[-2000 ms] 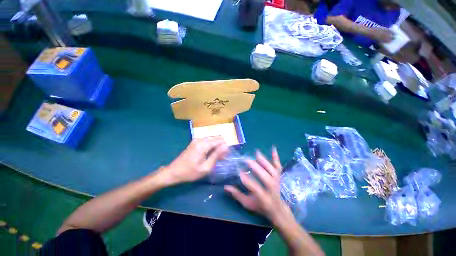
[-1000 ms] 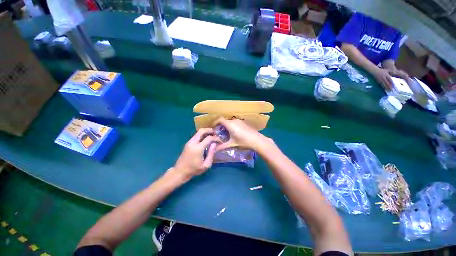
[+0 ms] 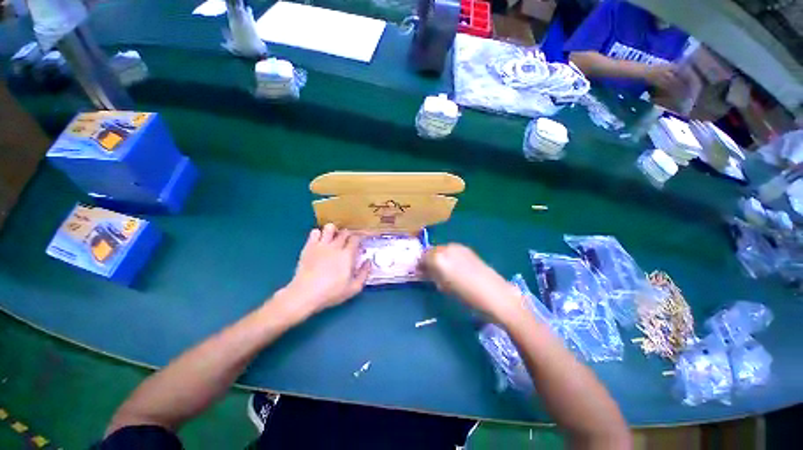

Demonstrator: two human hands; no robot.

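Note:
An open retail box (image 3: pixel 386 209) stands in front of me, its brown lid raised with a small dark print. A clear bag with whitish contents (image 3: pixel 393 257) lies inside it. My left hand (image 3: pixel 329 269) rests on the box's left side, fingers at its edge. My right hand (image 3: pixel 451 271) is at the box's right side, fingers curled and slightly blurred; whether it grips the box or the bag is hidden.
Finished blue boxes (image 3: pixel 123 158) stand at left. Bagged parts (image 3: pixel 574 303), tan sticks (image 3: pixel 666 318) and small bags (image 3: pixel 724 359) lie at right. White packs (image 3: pixel 438 116) line the belt. A person (image 3: pixel 621 48) sits across. Tan strays lie near the front edge.
My hands have moved apart from above the box to its two sides. The bag now lies in the box, and the lid print shows again. The view has shifted slightly.

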